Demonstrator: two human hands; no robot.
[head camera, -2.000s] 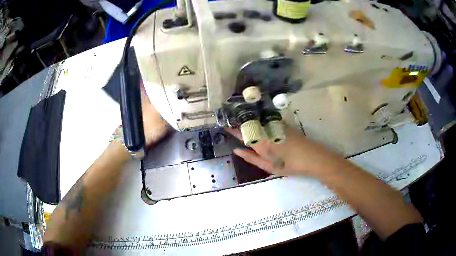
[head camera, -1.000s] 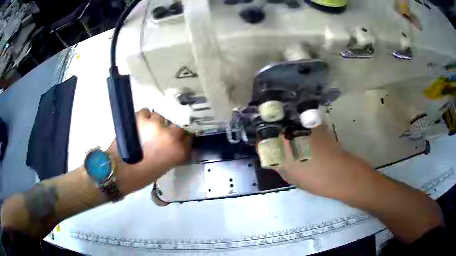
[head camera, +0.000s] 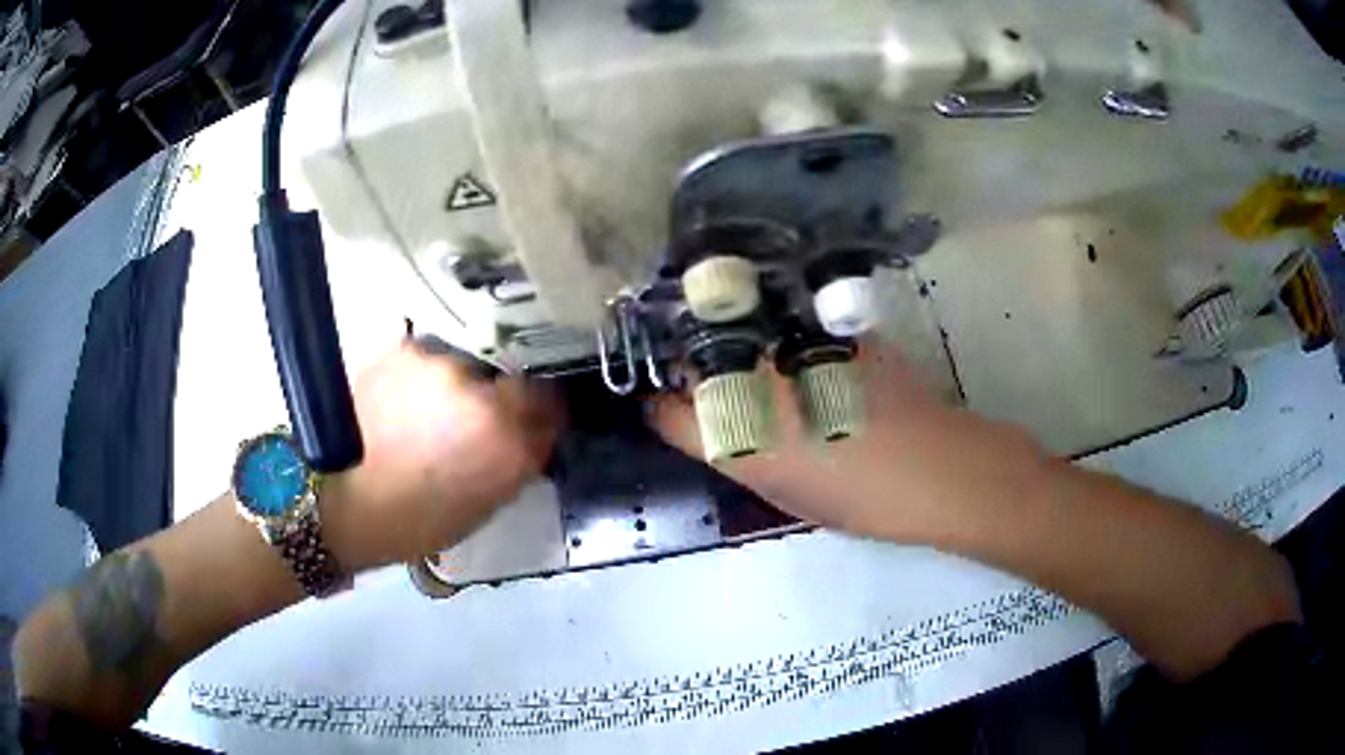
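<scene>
A piece of black cloth lies over the needle plate under the sewing machine head. My left hand, blurred, has its curled fingers on the cloth's left end. My right hand reaches in from the right, partly behind the tension knobs, with its fingertips at the cloth's right side. The presser foot and needle are hidden. Part of the silver slide plate shows in front of the cloth.
A flat black panel lies at the table's left. The black machine lamp hangs just above my left wrist. A printed ruler runs along the white table's front edge.
Since two seconds ago, my left hand has come out from behind the lamp to the front of the head. Black cloth now covers the needle plate, and part of the slide plate.
</scene>
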